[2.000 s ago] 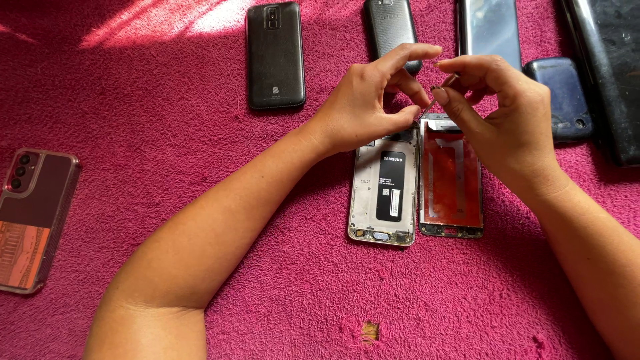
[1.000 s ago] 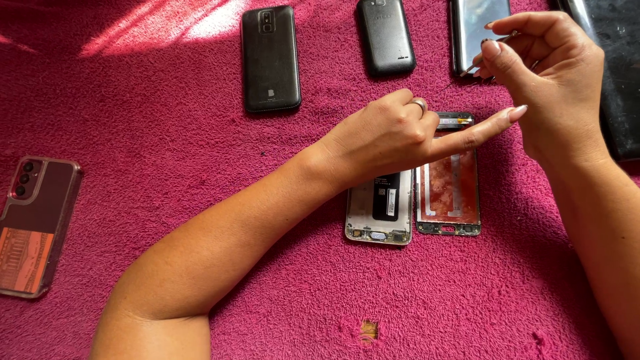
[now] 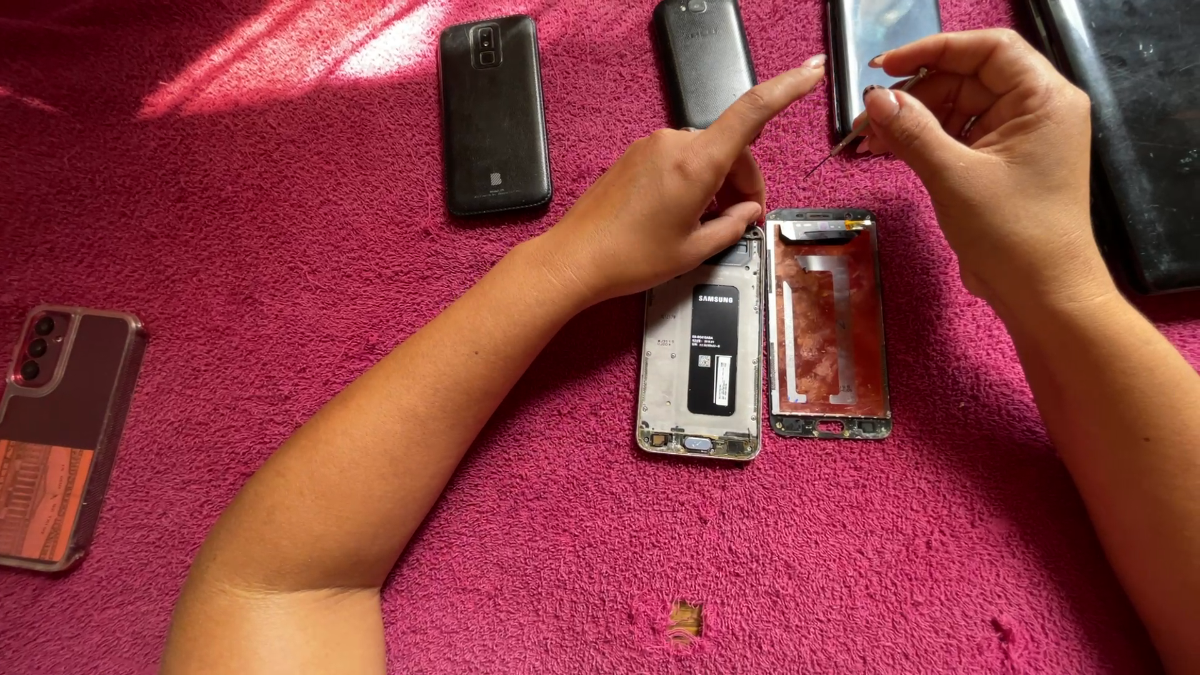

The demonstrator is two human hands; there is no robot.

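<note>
An opened Samsung phone frame (image 3: 667, 375) with a black battery (image 3: 714, 328) lies on the pink towel. Directly to its right is a detached screen assembly (image 3: 820, 328), its copper-coloured back facing up. My left hand (image 3: 689, 202) rests at the top of the frame, index finger extended up and right, thumb bent near the frame's top corner; whether its fingers hold anything is hidden. Between thumb and fingers of my right hand (image 3: 975, 141) is a thin metal tool (image 3: 847, 138) with a fine dark tip, pointing down-left above the towel, over the screen assembly's top edge.
A black phone (image 3: 494, 122) lies face down at the upper left, another dark phone (image 3: 705, 66) beyond my left hand, and a glossy one (image 3: 872, 47) behind my right hand. A large black device (image 3: 1139, 141) fills the upper right. A cased phone (image 3: 70, 403) sits far left; the towel has a hole (image 3: 686, 621).
My hands were close together above the two phone parts; they have since moved apart. My left index finger, pointing right a second ago, now points up and right. More of the frame shows.
</note>
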